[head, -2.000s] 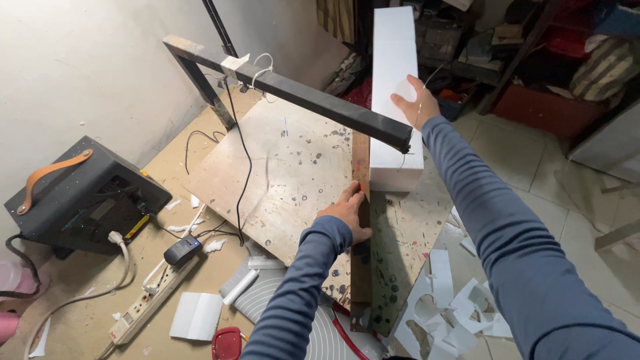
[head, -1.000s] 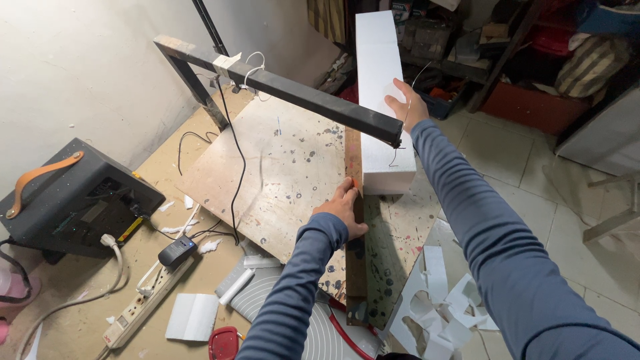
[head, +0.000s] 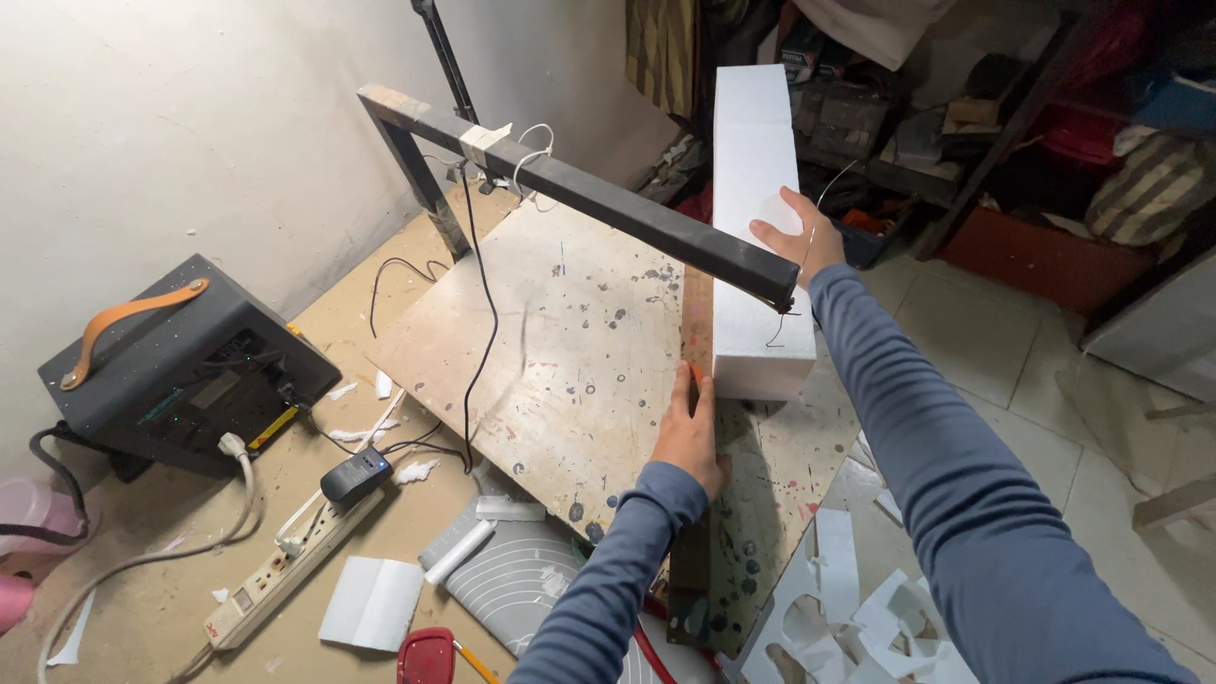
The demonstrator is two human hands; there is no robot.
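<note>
A long white foam block [head: 750,180] stands along a wooden strip [head: 696,304] fixed on the paint-spotted board [head: 589,361]. My right hand [head: 807,237] presses on the block's top and right edge, thumb and fingers spread. My left hand [head: 692,427] rests on the wooden strip near the block's near end, its fingers by a small orange spot. Above the board reaches the black arm of a hot-wire foam cutter [head: 608,204]; a thin wire hangs from its tip, beside the block, and its lower course is hidden.
On the tan table at left are a black power station [head: 180,370], a power strip [head: 294,560], cables, a folded white foam piece [head: 370,603] and a red lid [head: 426,655]. Foam offcuts [head: 855,608] lie at lower right. Cluttered shelves [head: 855,114] stand behind.
Both hands keep much the same places on the block and the strip. My left hand's fingers have shifted slightly on the strip.
</note>
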